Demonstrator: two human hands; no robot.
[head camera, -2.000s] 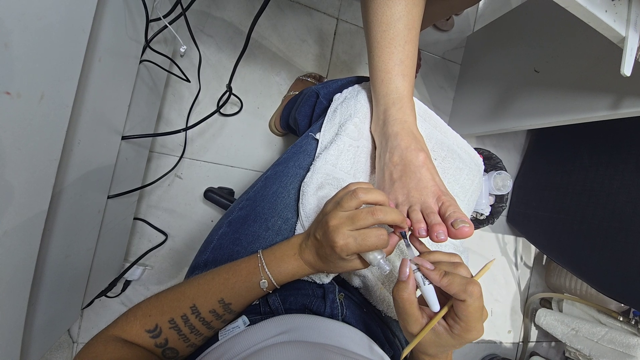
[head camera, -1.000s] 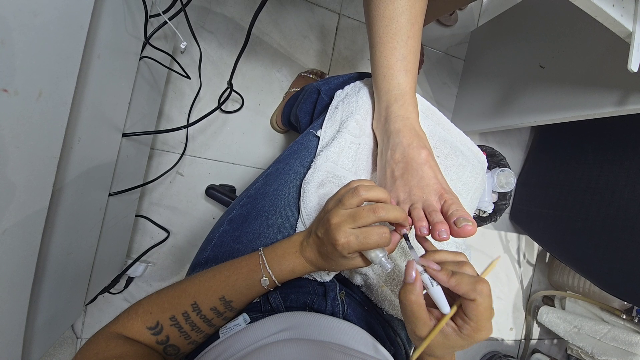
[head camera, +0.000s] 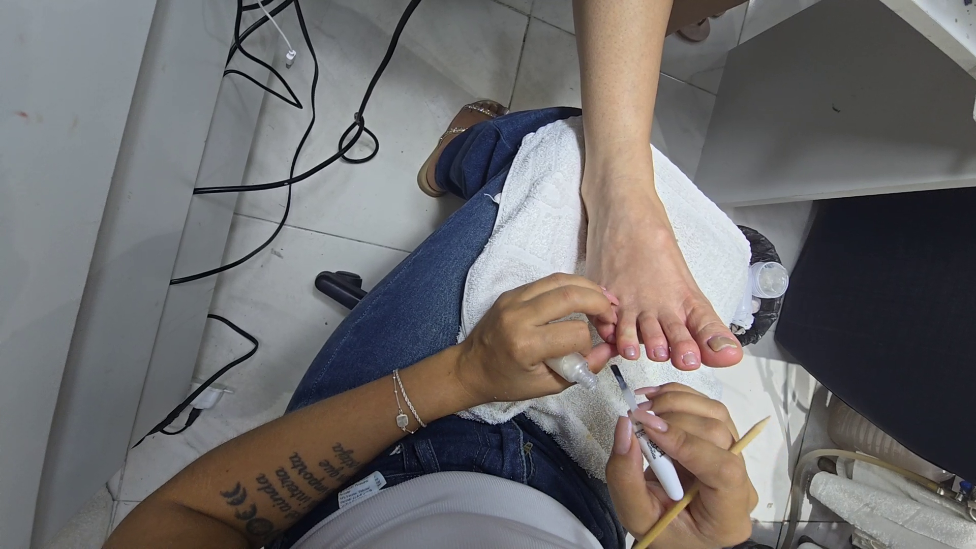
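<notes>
Another person's bare foot (head camera: 640, 259) rests on a white towel (head camera: 534, 198) spread over my lap. My left hand (head camera: 534, 335) touches the smallest toe with its fingertips and holds a small clear nail polish bottle (head camera: 572, 369), tilted with its uncapped neck toward the right. Below the toes, my right hand (head camera: 686, 465) grips the white cap of a nail polish brush (head camera: 662, 467), its dark bristles close to the bottle's neck and apart from the toes. A wooden cuticle stick (head camera: 701, 488) lies between fingers of the same hand. The big toenail looks brownish; the others are pale.
Black cables (head camera: 305, 175) hang and loop over the tiled floor at left, beside a grey panel (head camera: 84, 229). A bin with a black liner (head camera: 762, 248) holds a clear plastic cup (head camera: 768, 280) at right. Beyond it are a dark seat (head camera: 884, 320) and rolled white towels (head camera: 862, 503).
The brush in my right hand has moved away from the small toes, down toward the bottle's neck. My left hand keeps the bottle and stays at the smallest toe.
</notes>
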